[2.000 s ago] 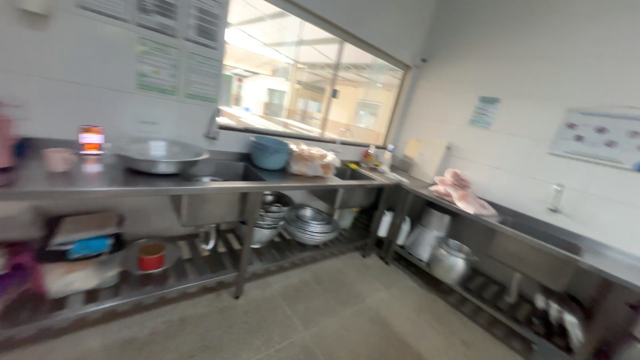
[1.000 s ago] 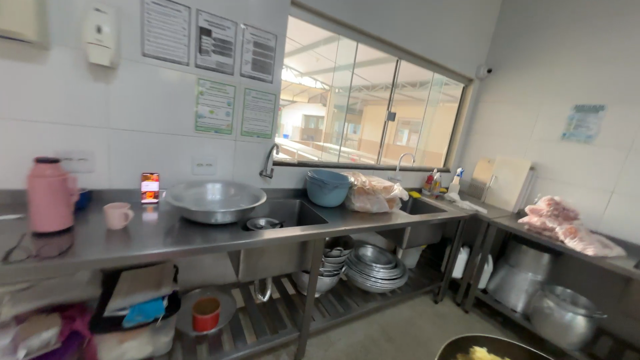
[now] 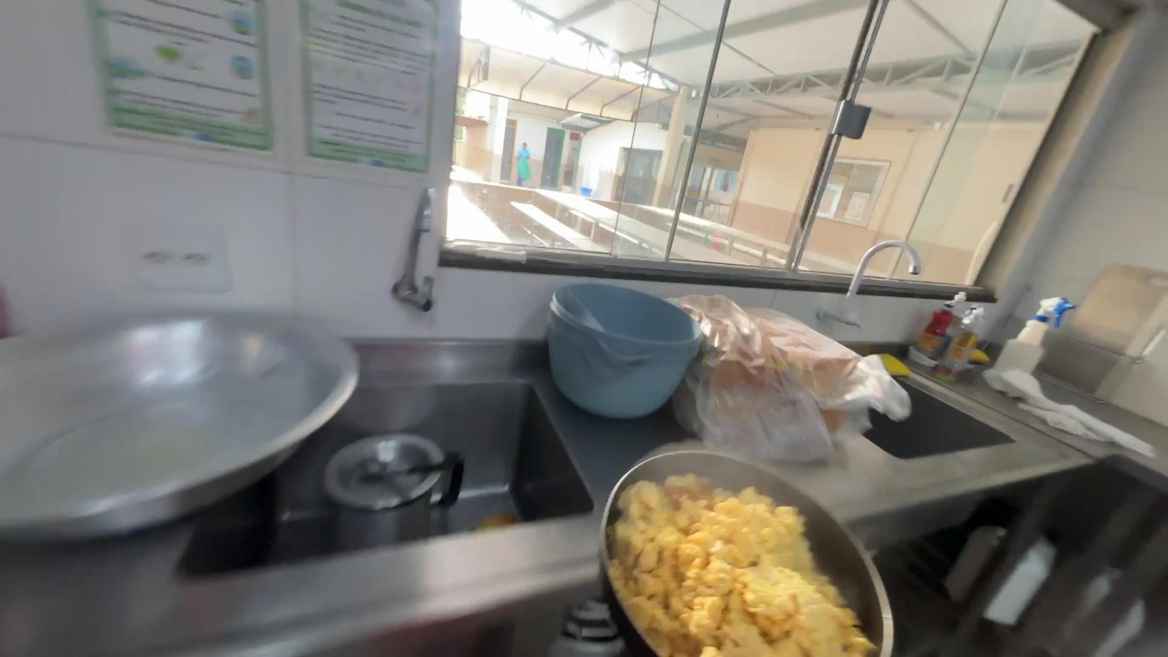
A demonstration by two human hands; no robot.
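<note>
Neither of my hands shows in the head view. A dark round pan (image 3: 883, 593) full of yellow scrambled egg (image 3: 730, 557) is at the bottom, in front of the steel counter's edge; what holds it is out of sight. Beyond it on the counter stand stacked blue plastic basins (image 3: 625, 365), touching a clear plastic bag of what look like bread rolls (image 3: 776, 374). At the left, a wide aluminium bowl (image 3: 182, 411) partly overhangs the sink. Inside the sink (image 3: 493, 411) sits a metal pot (image 3: 383, 474) with a dark handle.
A wall faucet (image 3: 418, 255) is above the sink. Farther right are a second sink (image 3: 949, 429) with a curved faucet (image 3: 867, 274), a yellow sponge (image 3: 890, 365), a spray bottle (image 3: 1027, 338), a white cloth (image 3: 1068, 411) and cutting boards (image 3: 1118, 319). A person (image 3: 523, 164) stands far outside the window.
The view has moved closer to the counter and sink. The pan of egg, cut off at the bottom edge one second ago, now shows much more fully.
</note>
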